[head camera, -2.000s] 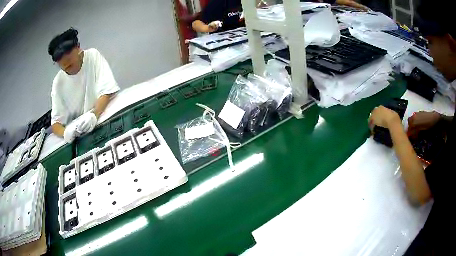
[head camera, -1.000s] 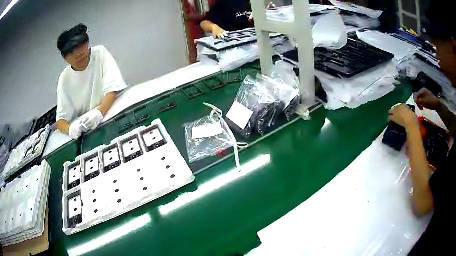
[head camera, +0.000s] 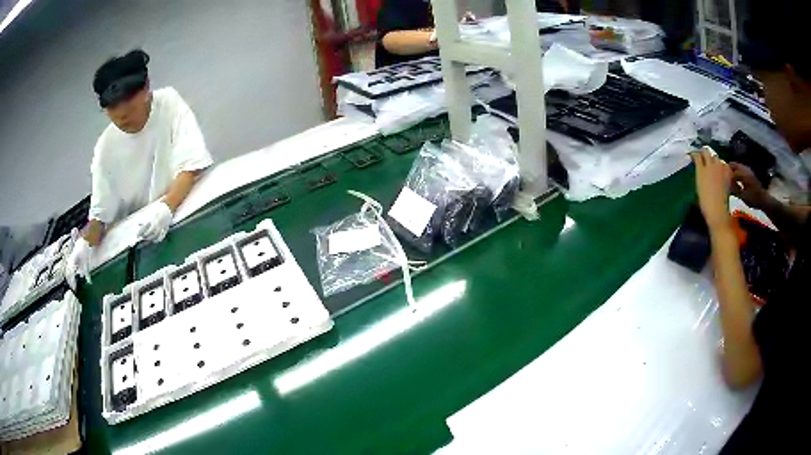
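Note:
Neither my left hand nor my right hand is in the picture. A white blister tray (head camera: 233, 331) lies tilted on the green conveyor belt (head camera: 391, 342) in front of me. Black phone case frames (head camera: 186, 291) sit in its back row of pockets, and one more sits in the front left pocket. The other spots show only small dark holes. A flat clear bag (head camera: 352, 252) with a white label and a white strap (head camera: 397, 244) lie right of the tray.
Stacked blister trays (head camera: 40, 369) stand at the left edge. Filled clear bags (head camera: 437, 197) lean by a pale metal post (head camera: 528, 107). A gloved worker (head camera: 147, 151) sits across the belt. Another worker (head camera: 731, 293) is at right beside a protective sheet (head camera: 614, 364). Black parts trays (head camera: 609, 107) lie behind.
The worker across has spread the gloved hands apart, one reaching toward the left trays. The frames on the far belt have shifted. The right worker's hand has risen off the dark block.

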